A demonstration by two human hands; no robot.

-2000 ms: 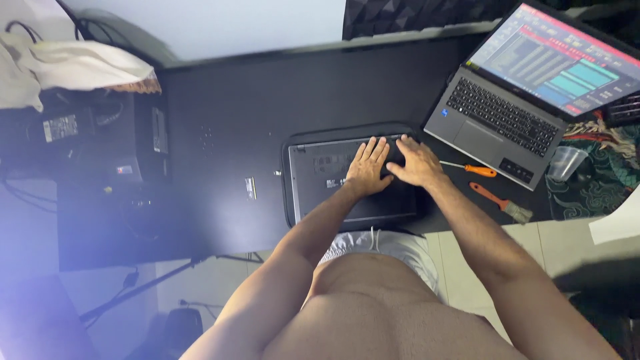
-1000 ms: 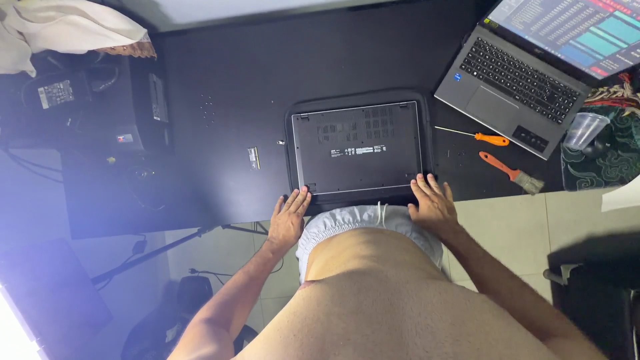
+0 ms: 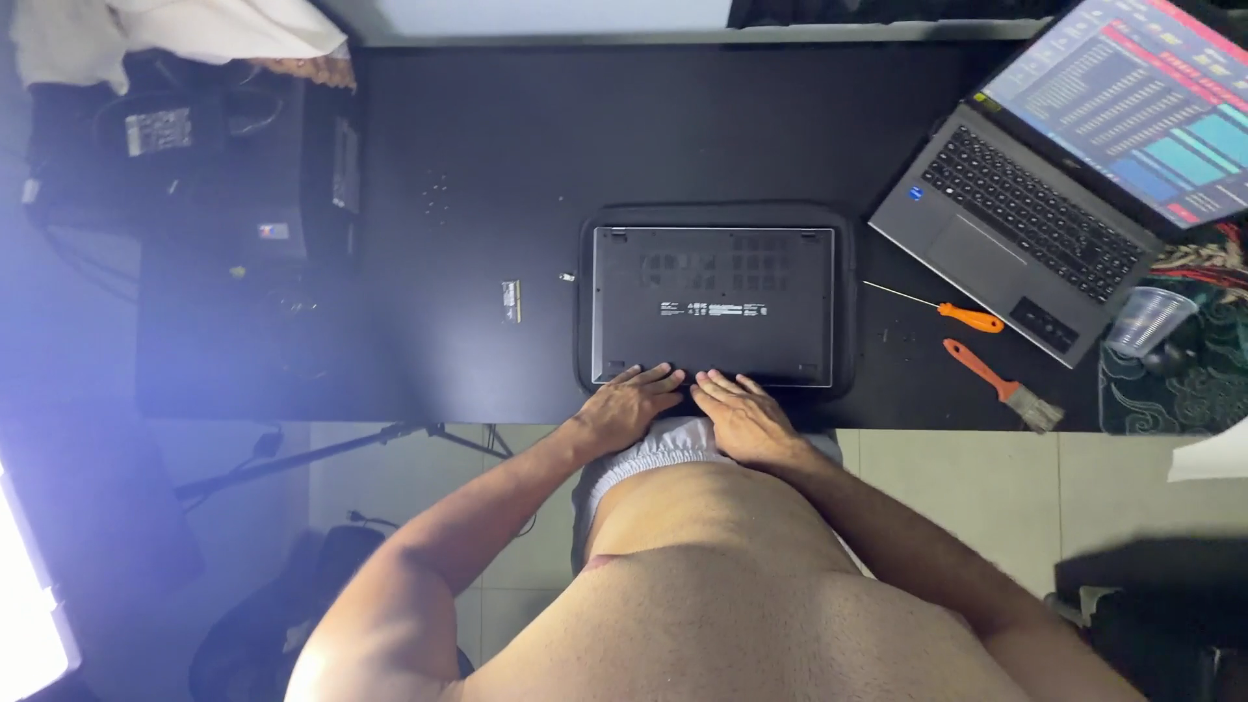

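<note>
A dark laptop (image 3: 712,336) lies upside down on a black padded sleeve (image 3: 844,292), its bottom cover with vents and printed labels facing up. On the near edge of that cover rest the fingertips of my left hand (image 3: 634,402), left of the middle. My right hand (image 3: 746,414) touches the same edge just right of the middle, fingers extended. Neither hand grips anything. A memory module (image 3: 511,301) lies left of the sleeve, with a small metallic piece (image 3: 567,278) beside the sleeve's edge. To the right are an orange-handled screwdriver (image 3: 970,318) and a brush with an orange handle (image 3: 980,369).
An open laptop (image 3: 985,244) with its screen lit stands at the right, beside a clear plastic cup (image 3: 1150,320) on a green patterned cloth (image 3: 1199,390). Several tiny screws (image 3: 437,195) lie on the black table (image 3: 468,107). A dark computer case (image 3: 292,185) stands at the left.
My hands were on top of the cover, then at its two near corners; now they are close together at the middle of the near edge. The laptop has stayed upside down on the sleeve.
</note>
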